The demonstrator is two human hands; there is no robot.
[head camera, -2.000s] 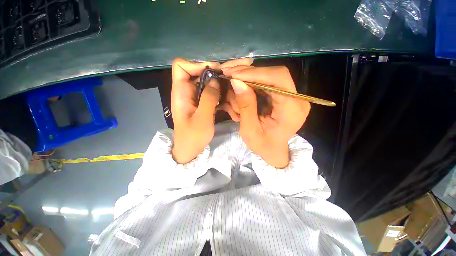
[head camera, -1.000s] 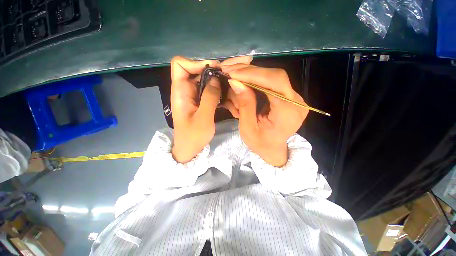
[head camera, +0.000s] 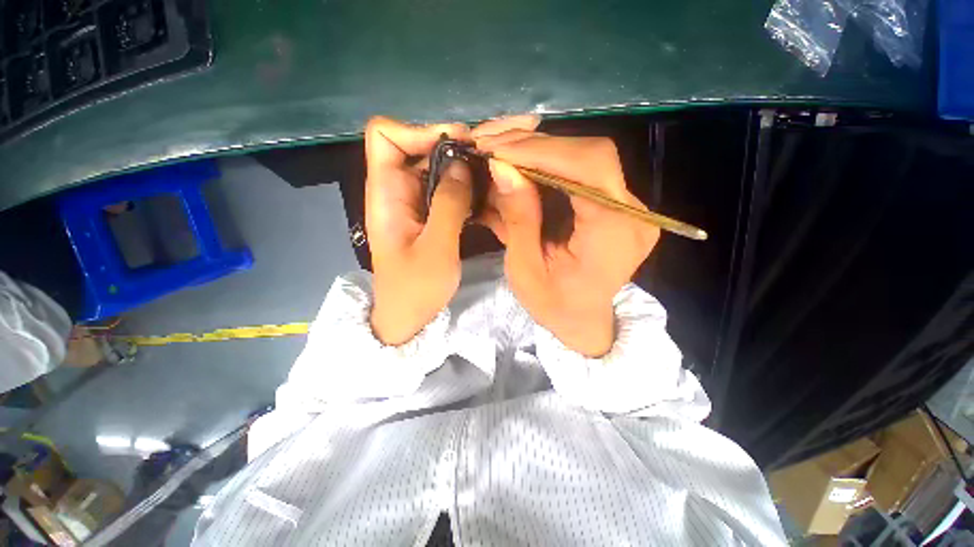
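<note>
My left hand [head camera: 411, 235] holds a small glossy black plastic housing [head camera: 439, 169] between thumb and fingers, just below the bench edge. A small silvery spot shows near its top. My right hand [head camera: 571, 230] holds gold-coloured tweezers [head camera: 625, 205] between thumb and fingers. Their back end points right and slightly down, and the tip end is at the housing's right side. The fingers hide the tips and most of the housing, so I cannot tell whether a small part is gripped.
A green mat [head camera: 427, 64] covers the bench. A black blister tray [head camera: 96, 53] lies at upper left, clear bags [head camera: 817, 30] at upper right beside a blue bin [head camera: 956, 59]. A blue stool [head camera: 91, 256] stands at left. Cardboard boxes [head camera: 833, 497] are at lower right.
The tweezers' back end has shifted slightly and the hands stay together at the housing. The bits at the top edge have left view. A dark object and a pale bar have appeared at lower left.
</note>
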